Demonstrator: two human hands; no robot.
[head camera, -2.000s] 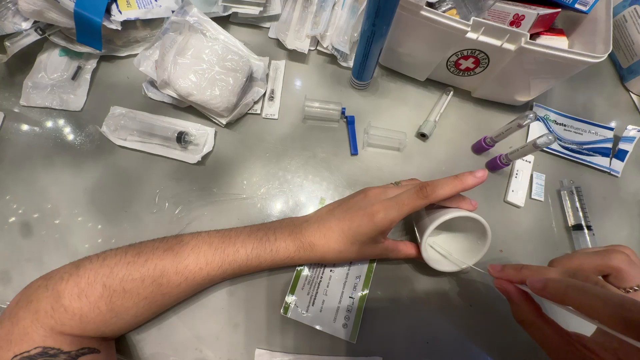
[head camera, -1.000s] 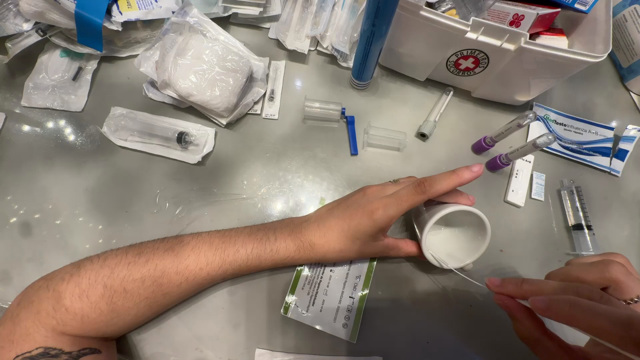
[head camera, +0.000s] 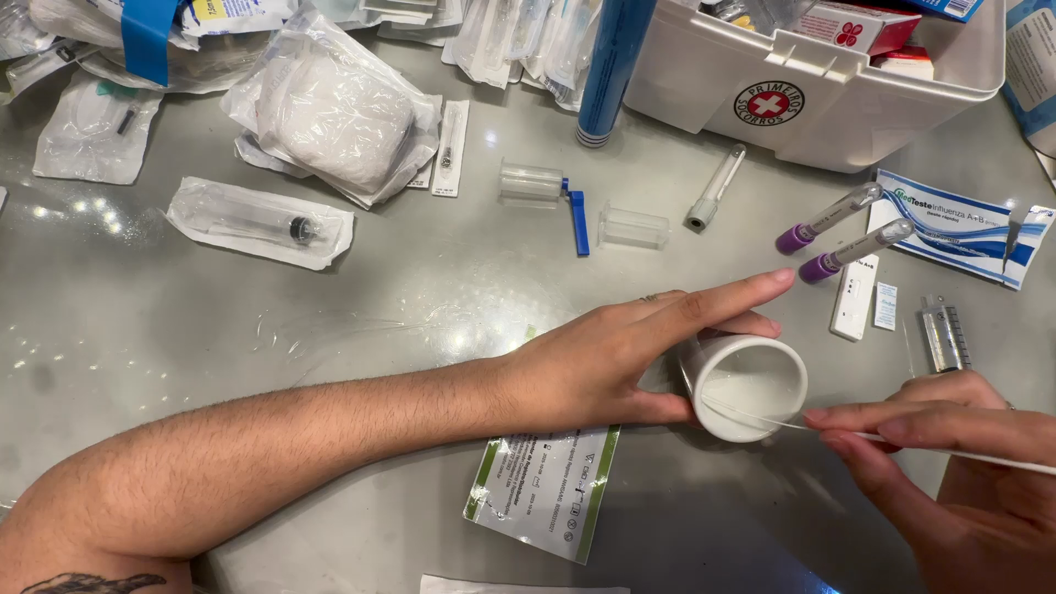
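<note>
My left hand (head camera: 635, 355) holds a small white cup (head camera: 747, 388) tilted, thumb and fingers around its side, its mouth turned toward me. Between the thumb and fingers of my right hand (head camera: 932, 454) is a thin white swab stick (head camera: 833, 431); its far end reaches inside the cup. Two purple-capped blood tubes (head camera: 829, 219) lie just beyond my left index fingertip. Near them are a white test cassette (head camera: 855, 297) and a small white packet (head camera: 885, 306). A syringe (head camera: 945, 334) lies above my right hand. A printed pouch with green edges (head camera: 544, 487) is partly under my left wrist.
A white first-aid box (head camera: 718, 91) stands at the back right beside a blue cylinder (head camera: 612, 74). A torn test pouch (head camera: 940, 223), a grey-capped tube (head camera: 714, 188), clear plastic holders (head camera: 634, 227), a wrapped syringe (head camera: 260, 221) and a wrapped white pack (head camera: 334, 115) lie around on the grey table.
My right hand has shifted slightly with the stick, whose angle in the cup has changed a little. My left hand keeps the cup in about the same place.
</note>
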